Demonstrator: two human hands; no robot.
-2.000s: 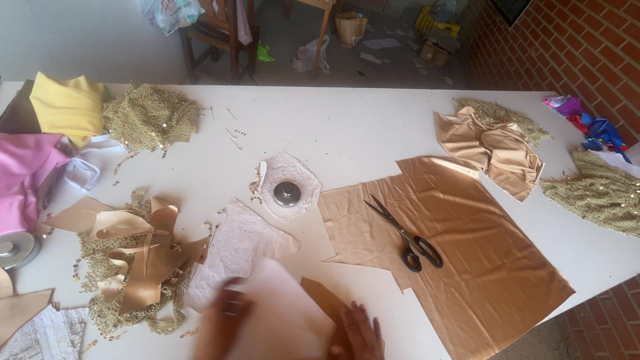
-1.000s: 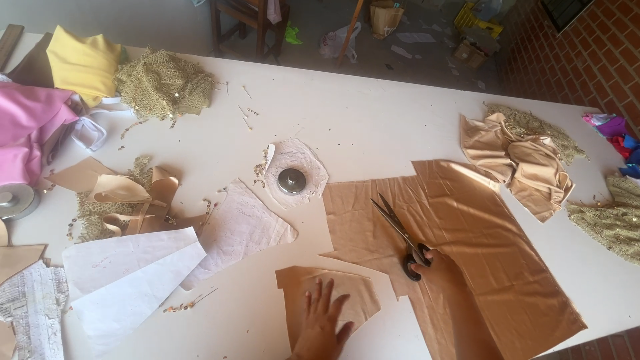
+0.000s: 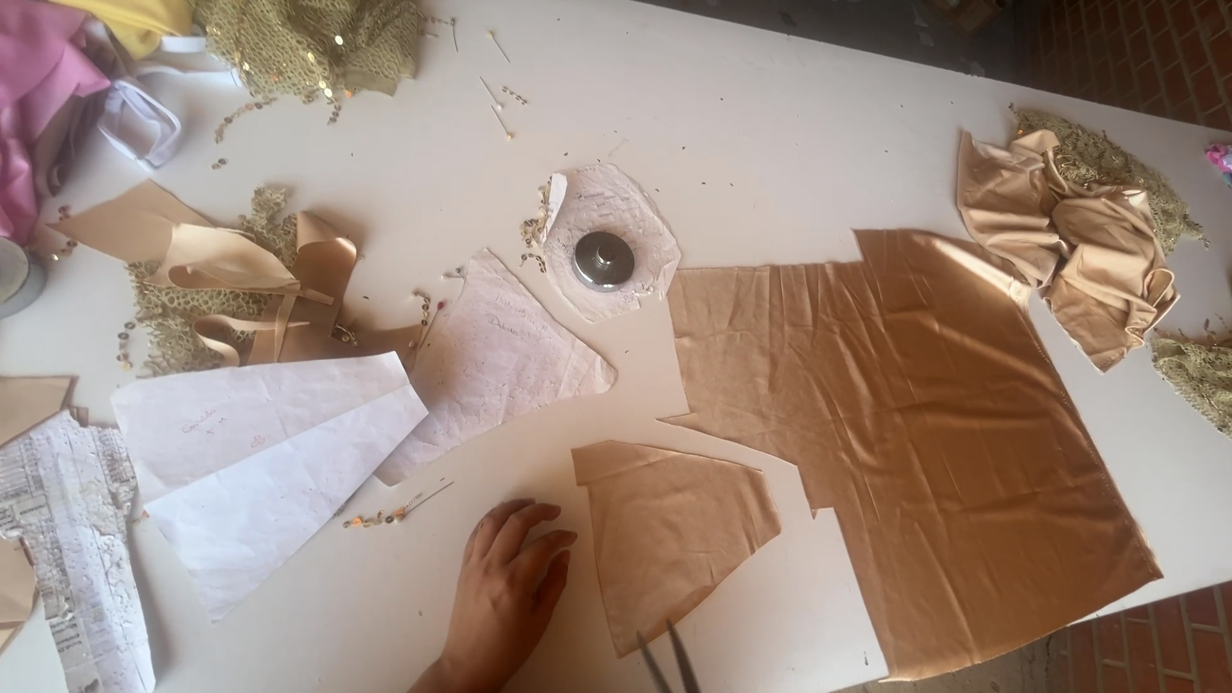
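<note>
My left hand (image 3: 515, 587) rests on the white table with bent fingers, just left of a small cut piece of bronze satin fabric (image 3: 679, 534). It holds nothing that shows. At the bottom edge the parted blades of scissors (image 3: 671, 659) point up at the lower tip of that piece; the handles and my right hand are out of view. A large bronze satin fabric (image 3: 924, 433) lies wrinkled to the right. Left of my hand is a folded white paper pattern (image 3: 279, 452), partly over another paper pattern (image 3: 500, 356).
A round metal weight (image 3: 603, 261) sits on a paper piece (image 3: 616, 192). Loose pins (image 3: 496, 106) and a sequin strand (image 3: 385, 518) lie about. Satin scraps (image 3: 231, 255) and gold sequined mesh (image 3: 318, 43) are at left; crumpled satin (image 3: 1068, 231) lies at upper right.
The scissors have left the large fabric, where my right hand gripped them, for the bottom edge. My left hand has moved off the small satin piece to its left. The view is closer.
</note>
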